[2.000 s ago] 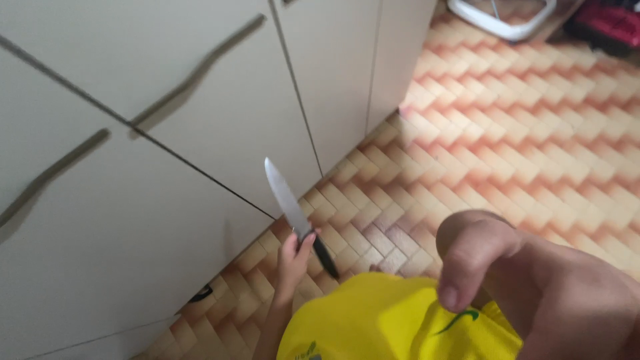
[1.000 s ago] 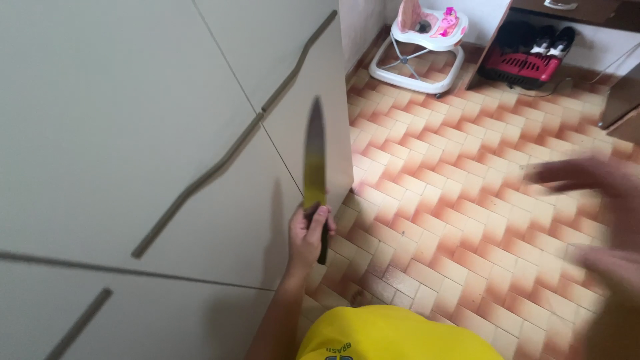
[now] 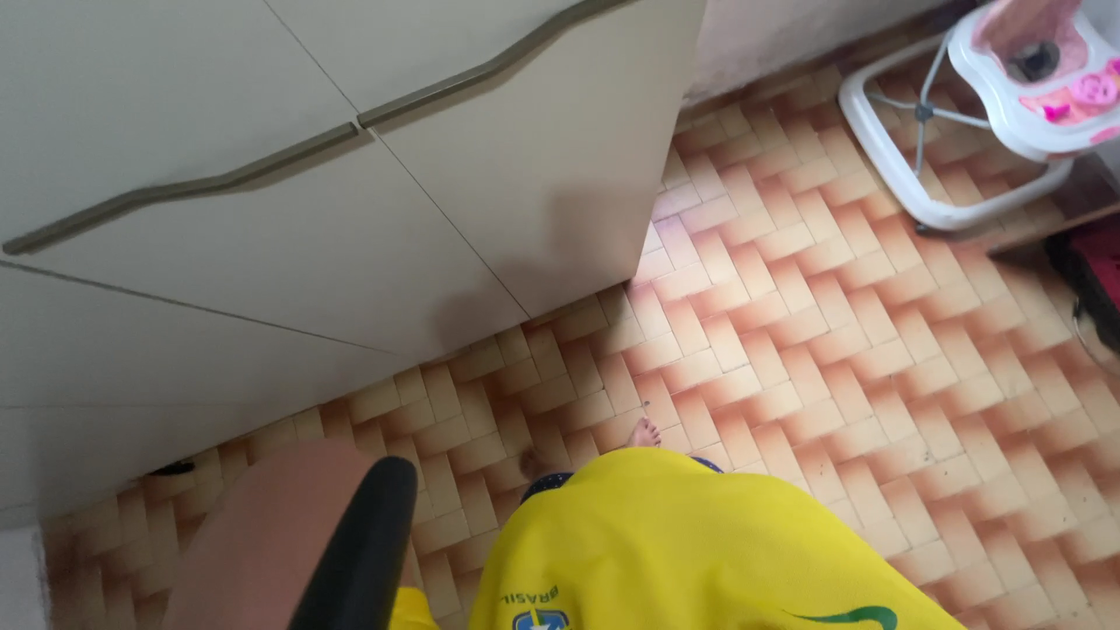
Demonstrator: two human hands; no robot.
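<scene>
My left hand (image 3: 271, 534) is a large blur at the lower left, very near the camera. Against it rises the black handle (image 3: 359, 542) of the kitchen knife, its rounded end uppermost; the hand appears closed on it, though the fingers are not clear. The blade lies outside the view. Of my right hand nothing shows. The yellow shirt (image 3: 682, 534) that I wear fills the bottom centre, and part of a bare foot (image 3: 645, 432) shows just beyond its edge.
Pale cabinet doors (image 3: 490, 192) with long wavy handles (image 3: 236, 175) stand at the left, over a tiled floor (image 3: 770, 332). At the upper right is a white and pink baby walker (image 3: 1006, 131). A red and black object (image 3: 1094, 271) lies at the right edge.
My left hand has come down and close to the camera with the knife, whose blade has left the view. My right hand, seen earlier at the right, is out of view.
</scene>
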